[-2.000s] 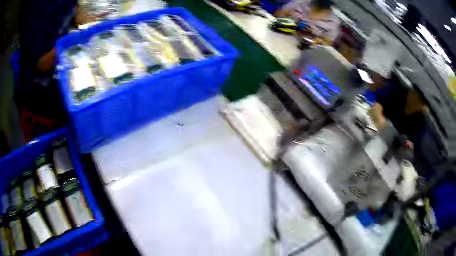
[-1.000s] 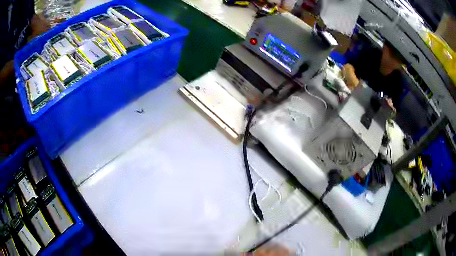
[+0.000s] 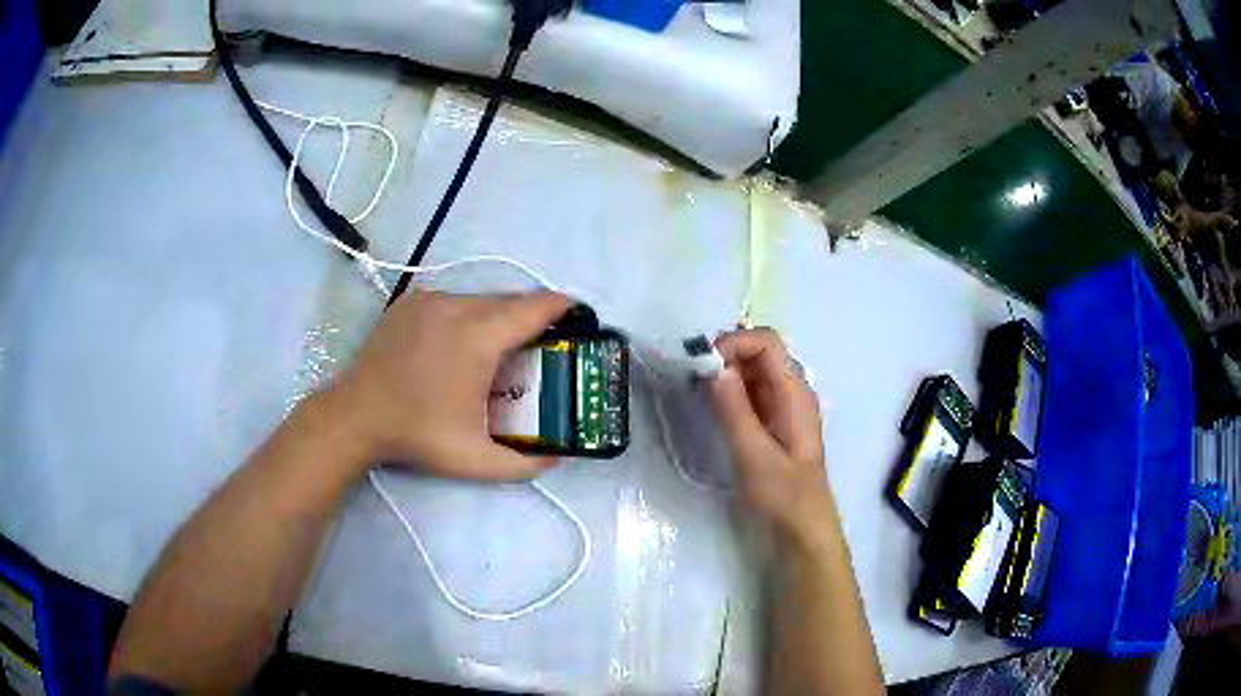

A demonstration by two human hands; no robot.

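My left hand (image 3: 433, 385) grips an open power bank unit (image 3: 557, 396) flat above the bench. Its white cell label faces up and its green circuit board (image 3: 600, 394) points right, with a black loop at its upper edge. My right hand (image 3: 770, 416) pinches a white USB plug (image 3: 701, 356) a short way right of the board, not touching it. The thin white USB cable (image 3: 587, 543) loops on the bench below the unit and passes behind my left hand.
Several open units (image 3: 934, 450) lie at a blue bin (image 3: 1119, 456) on the right. Black cords (image 3: 456, 189) cross the bench at upper left. A white padded rise (image 3: 667, 84) runs along the back. A grey metal bar (image 3: 1000, 106) slants at upper right. Another blue bin's corner shows lower left.
The view has swung right and down to the bench. Both hands are now in view, with a unit in my left and the plug in my right. The meter has left the picture.
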